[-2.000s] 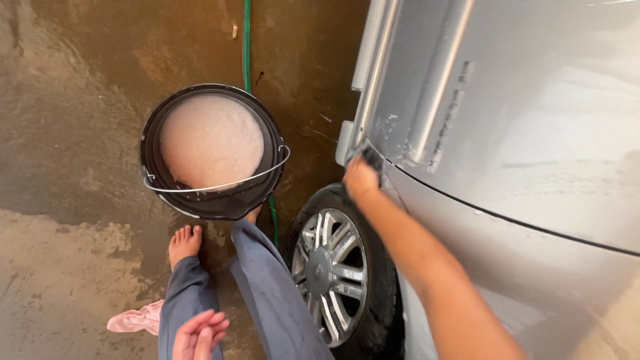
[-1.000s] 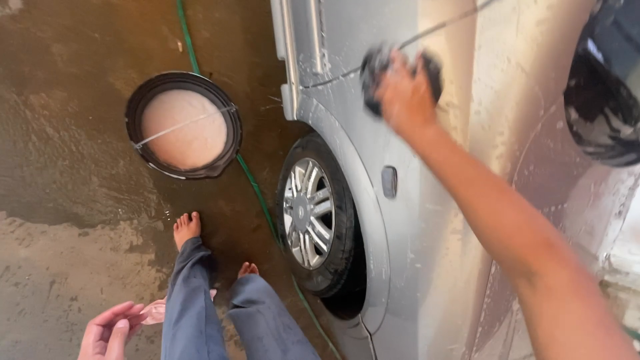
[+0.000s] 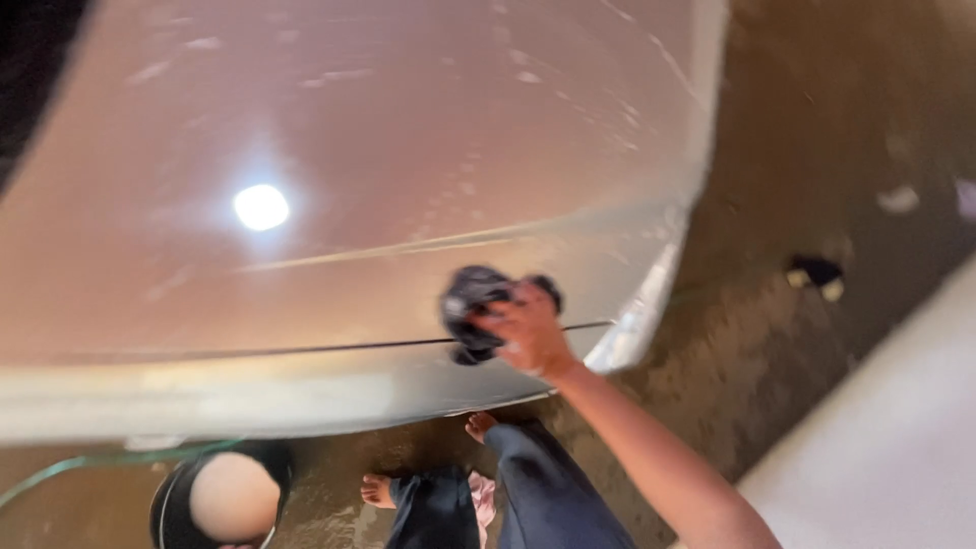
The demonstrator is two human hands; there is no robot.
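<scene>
My right hand (image 3: 534, 332) presses a dark, wet, soapy wash cloth or mitt (image 3: 473, 313) on the silver car's hood (image 3: 366, 305), across the dark seam near the front corner. The cloth is blurred, so its exact kind is unclear. To the right of the hand is the headlight (image 3: 637, 313). At the lower left, a black bucket (image 3: 164, 503) with a wire handle holds pale, foamy liquid (image 3: 232, 496). What look like fingertips of my left hand (image 3: 236, 546) just show at the bottom edge by the bucket; the rest of that hand is out of frame.
A green hose (image 3: 99, 461) runs along the wet floor beside the car. Near my bare feet lies a pink cloth (image 3: 482, 496), partly hidden by the trouser legs. A small dark object (image 3: 816, 274) is on the floor ahead, and a large pale surface (image 3: 877, 435) stands at the lower right.
My right hand has moved with the dark cloth from the fender area beside the wheel onto the hood near the front corner. The view has turned strongly, and the wheel is out of sight.
</scene>
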